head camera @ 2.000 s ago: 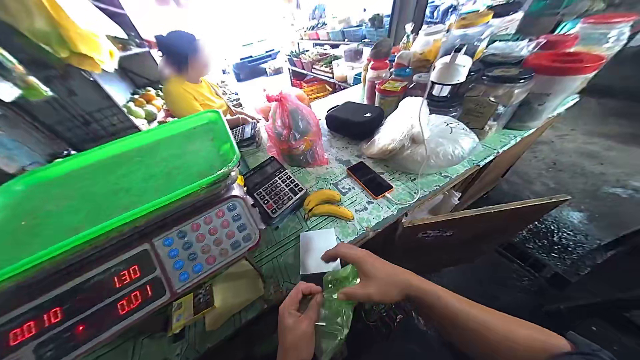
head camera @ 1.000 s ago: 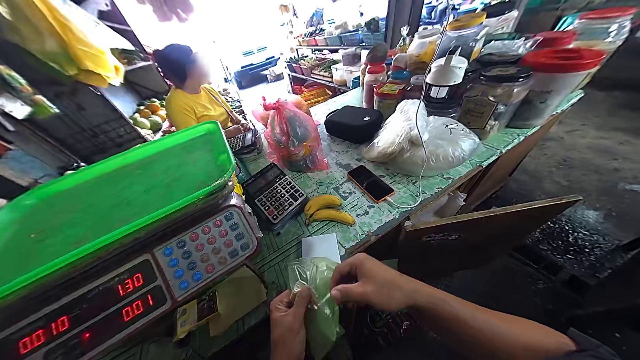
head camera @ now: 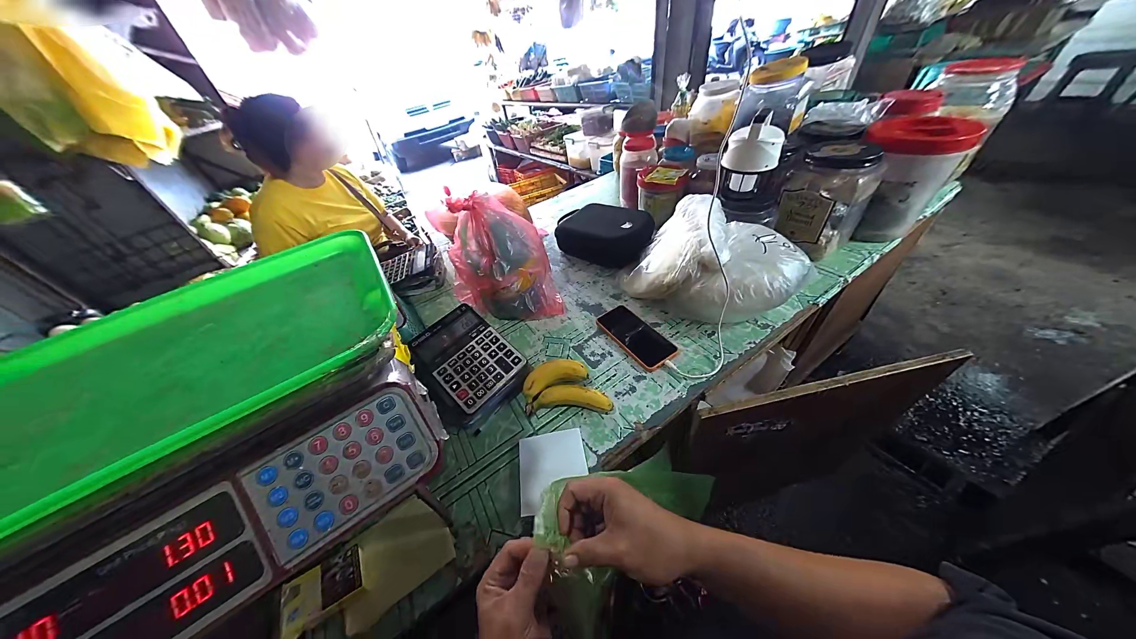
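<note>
Both hands pinch a thin green plastic bag [head camera: 581, 581] at the counter's near edge. My left hand [head camera: 517, 587] holds its edge from the lower left, and my right hand [head camera: 626, 531] grips it just above and to the right. Part of the bag spreads out behind my right wrist. A white sheet of paper [head camera: 552, 463] lies on the counter just beyond my hands. Two yellow bananas [head camera: 568, 397] rest past the paper, beside a desk calculator [head camera: 477, 368]. An orange-cased phone [head camera: 636, 337] with a white cable lies to their right.
A digital scale [head camera: 337, 470] with a green tray [head camera: 195, 373] fills the left. Farther back stand a pink bag of produce [head camera: 501, 257], a black case [head camera: 605, 234], a white plastic bag [head camera: 737, 266] and several jars [head camera: 830, 191]. A person in yellow [head camera: 306, 209] is beyond the scale.
The green bag now extends to the right behind my right wrist, where earlier it hung below my hands. Both hands have stayed on it.
</note>
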